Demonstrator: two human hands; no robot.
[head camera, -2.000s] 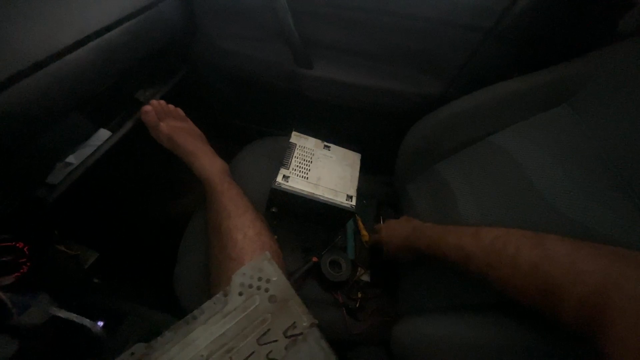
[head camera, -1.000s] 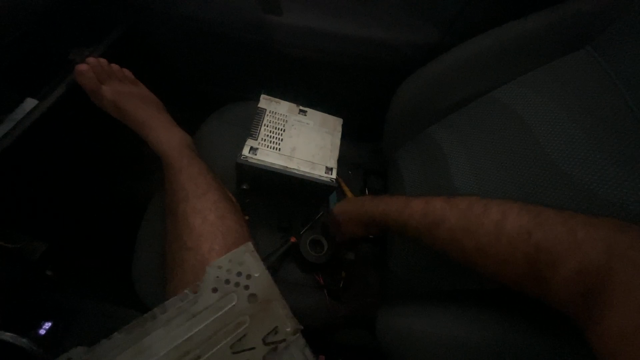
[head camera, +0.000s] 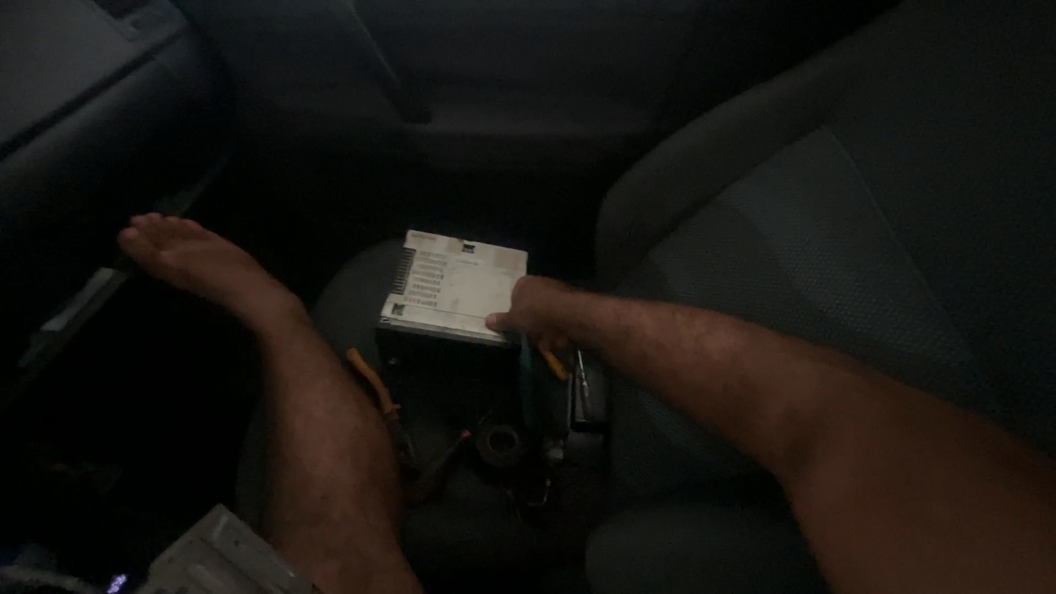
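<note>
My right hand (head camera: 540, 307) grips the right edge of a metal-cased electronic unit (head camera: 478, 285), thumb on its pale top, the other fingers mostly hidden at its side. The unit has a vented top and a dark front, and rests on the car seat. Below my hand are a yellow handle (head camera: 556, 365), a teal item (head camera: 528, 388) and a slim shiny tool (head camera: 584, 379). A roll of tape (head camera: 499, 444) lies nearer me; a yellow-handled tool (head camera: 375, 384) is left of it. My left hand is not in view.
A bare leg and foot (head camera: 198, 264) stretch across at left. Part of a metal casing (head camera: 219, 553) shows at the bottom left. Thin wires (head camera: 540, 493) lie near the tape. The seat backrest (head camera: 792, 223) rises at right, the door panel (head camera: 511, 107) behind. The light is dim.
My right hand has moved from beside the tools up to the unit's right edge and taken hold there. The yellow-handled tool beside the leg now shows. Less of the metal casing is in view.
</note>
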